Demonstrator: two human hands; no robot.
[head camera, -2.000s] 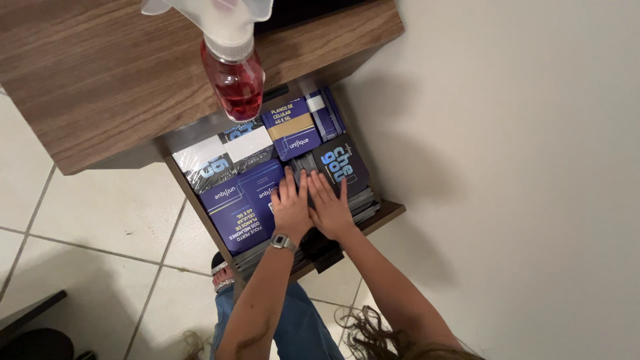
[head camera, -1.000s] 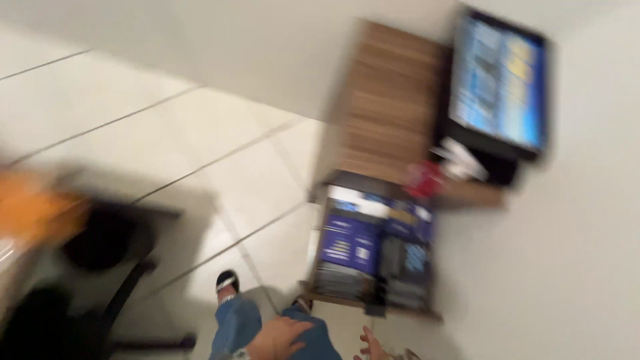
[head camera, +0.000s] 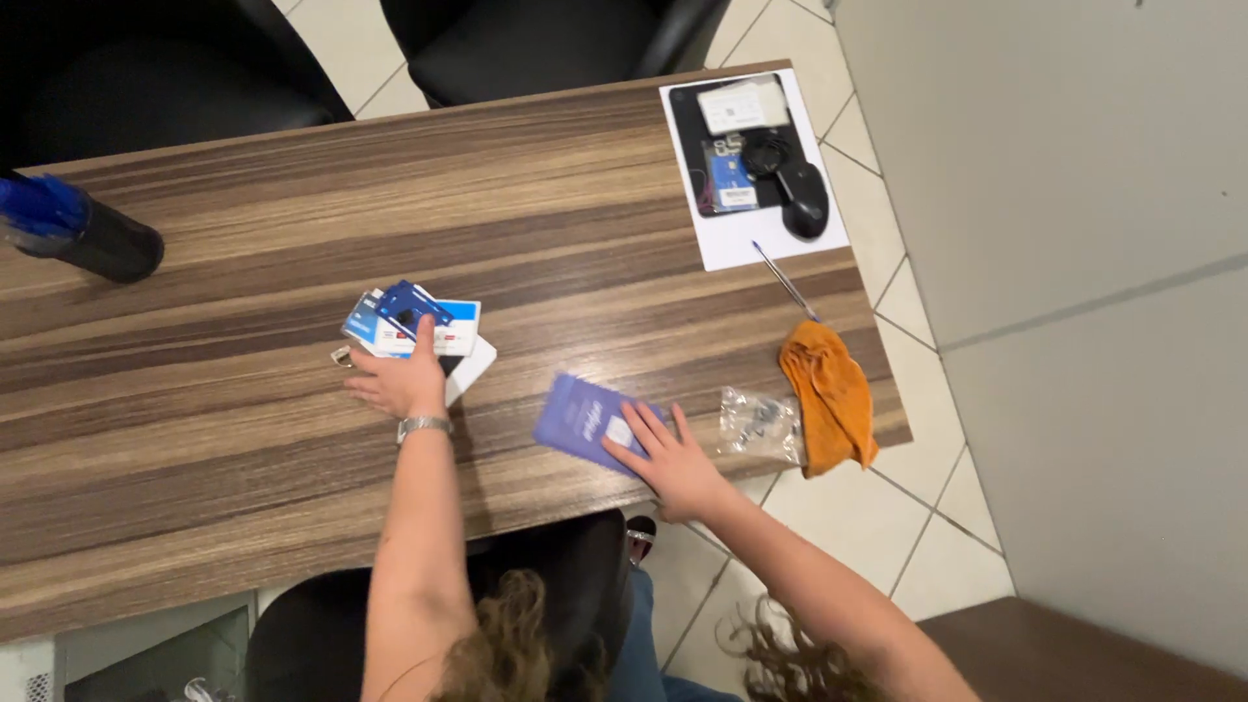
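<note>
My left hand (head camera: 402, 375), with a metal-band watch at the wrist, rests on a small pile on the wood-grain desk. Its thumb lies over a blue plastic card holder (head camera: 402, 300), above white and blue printed cards (head camera: 458, 327); a white item (head camera: 473, 370) sticks out beneath. To the right, my right hand (head camera: 668, 458) lies with spread fingers on the right end of a purple printed packet (head camera: 570, 414). A crumpled clear plastic bag (head camera: 760, 426) is just right of that hand, beside an orange cloth (head camera: 829, 395).
A pen (head camera: 783, 278) lies above the cloth. At the far right corner, a black computer mouse (head camera: 805, 202) and a coiled cable (head camera: 765, 153) sit on a mouse pad over white paper (head camera: 726, 255). A black pen holder (head camera: 122, 244) lies at left. Black chairs (head camera: 546, 49) border the desk (head camera: 292, 468).
The view has swung from the open drawer of a wooden cabinet to the desk. My hands, on the drawer's contents two seconds ago, now rest on the card pile and the purple packet.
</note>
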